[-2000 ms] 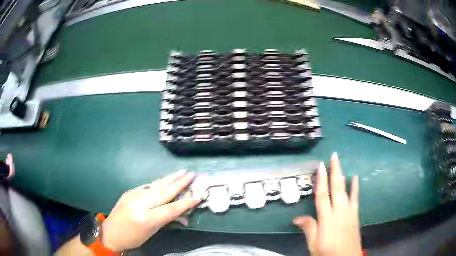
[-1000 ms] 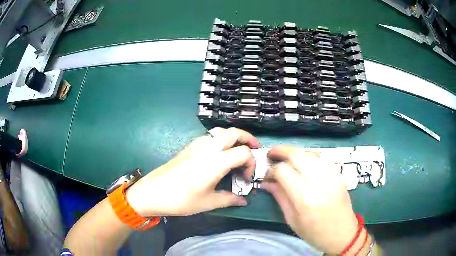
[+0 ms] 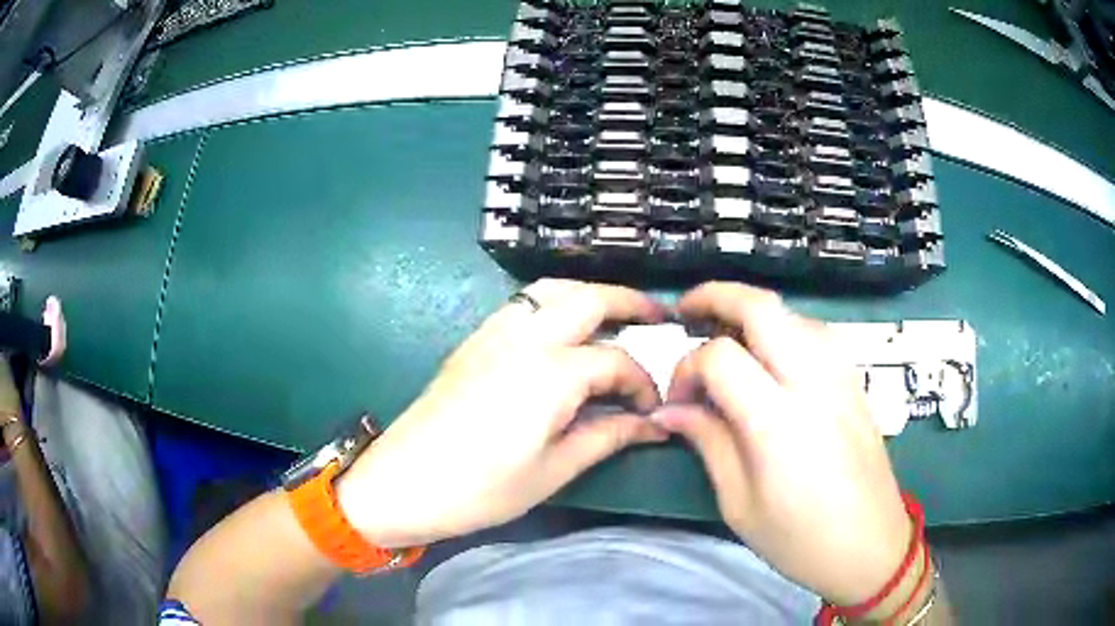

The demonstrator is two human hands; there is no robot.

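A flat silver carrier plate (image 3: 939,355) lies on the green surface in front of me. Its right end shows, with clips along the near edge; its left part is mostly under my fingers. My left hand (image 3: 501,410), with an orange watch strap, and my right hand (image 3: 789,428), with a red bracelet, meet over the plate. Both grip its near edge with thumbs and fingertips almost touching. Any small part between the fingertips is hidden. A block of stacked carriers (image 3: 728,153), dark with silver tab columns, stands just behind my hands.
Thin silver tweezers (image 3: 1045,269) lie at the right. A white machine plate (image 3: 110,190) with a black knob (image 3: 78,173) is at the left. A white rail (image 3: 330,88) crosses behind. Another person's arm and legs show at the left edge.
My hands were spread at the plate's ends, then came together over it; now their fingertips nearly touch. The view has shifted, so the stack appears higher and further right.
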